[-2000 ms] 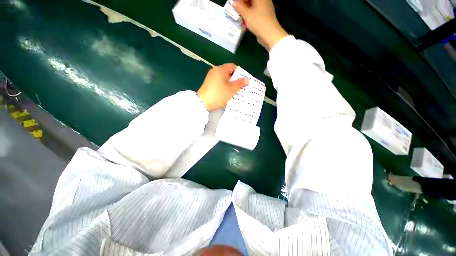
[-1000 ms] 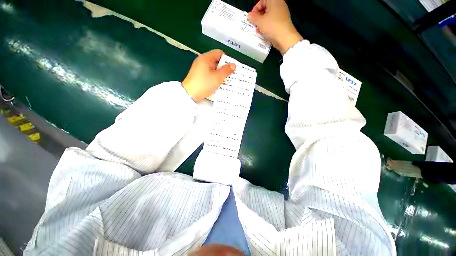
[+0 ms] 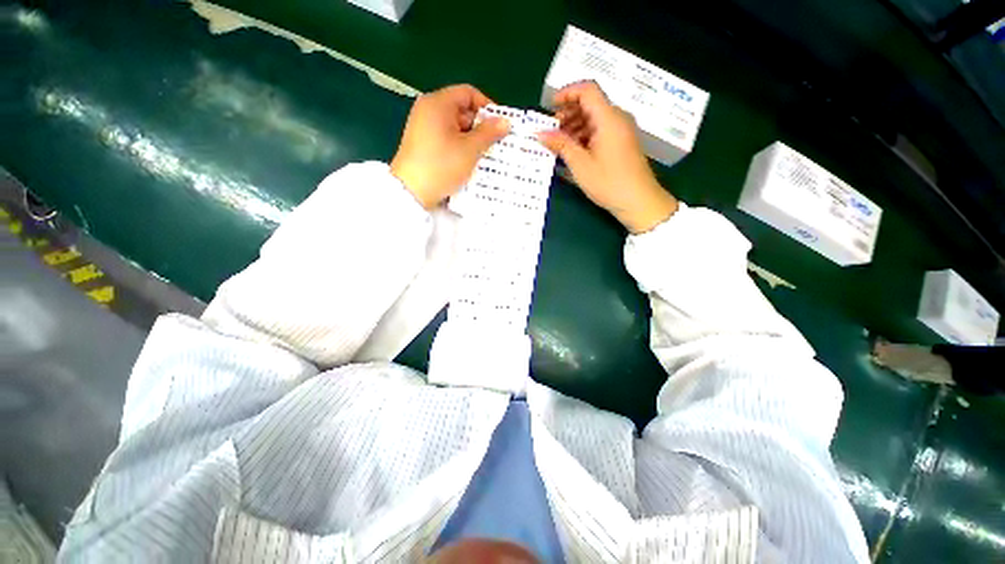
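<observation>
A white label strip (image 3: 501,242) with rows of short black print hangs down toward my body, its lower end folded over near my chest. My left hand (image 3: 446,143) pinches its top left edge between thumb and fingers. My right hand (image 3: 604,154) has thumb and fingers at the top right corner of the strip. Whether a loose label is between those fingers is too small to tell. A white carton (image 3: 645,94) with blue lettering lies just beyond my right hand, partly hidden by its fingers.
More white cartons lie on the dark green conveyor belt (image 3: 474,44) at right (image 3: 810,204) and far right (image 3: 957,308); one is cut off at the top. The glossy green bench (image 3: 220,143) is nearest me. Another person's dark sleeve shows at the right edge. Yellow-black floor tape is at left.
My right hand has left the carton and come back to the strip's top edge beside my left hand. The cartons have shifted right along the belt.
</observation>
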